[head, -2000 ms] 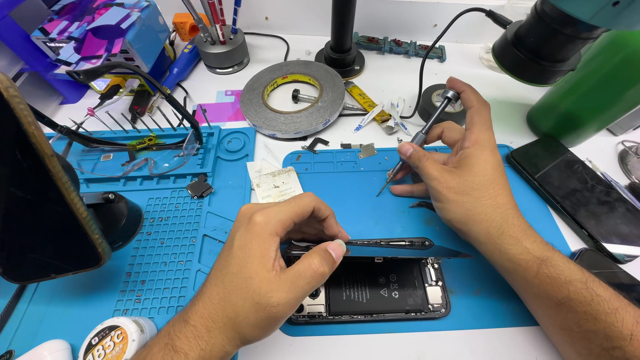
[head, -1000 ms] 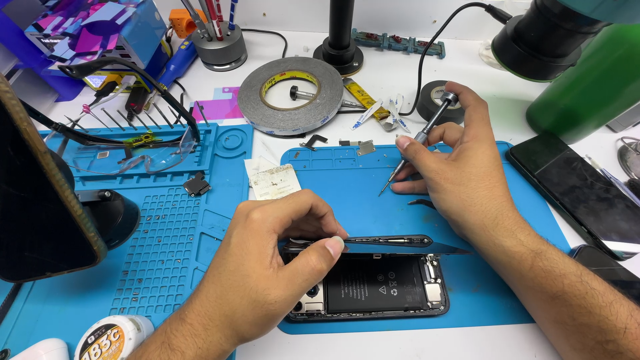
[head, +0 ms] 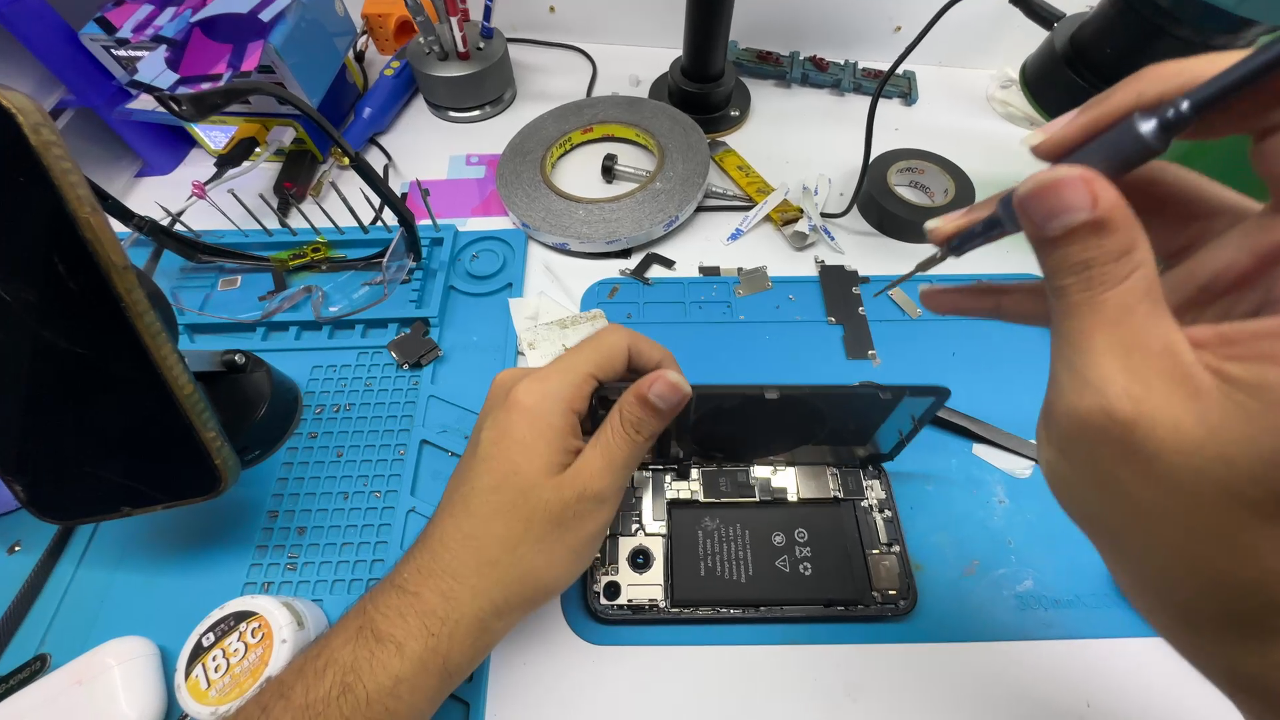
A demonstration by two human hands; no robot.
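Observation:
An opened smartphone [head: 770, 550] lies on the blue silicone mat, its black battery, circuit board and rear cameras exposed. My left hand [head: 570, 450] grips the left end of its screen panel [head: 800, 420], which stands tilted up along the phone's far edge. My right hand [head: 1130, 300], close to the camera at the right, holds a thin dark precision screwdriver [head: 1120, 145], tip pointing down and left. Near that tip in the view lie a long dark metal shield plate [head: 847, 310] and a small metal bracket [head: 905, 302]. Behind the screen's right end lies a dark flat tool [head: 985, 435].
A phone on a stand [head: 90, 320] rises at the left beside a parts mat with small screws. Behind are double-sided tape [head: 520, 190], black tape [head: 875, 200], a microscope post [head: 700, 90] and safety glasses [head: 340, 290]. A solder paste jar [head: 245, 650] sits front left.
The screen panel has been raised to a steeper tilt, showing more of the phone's inside. My right hand has moved right and nearer the camera with the screwdriver, uncovering the shield plate.

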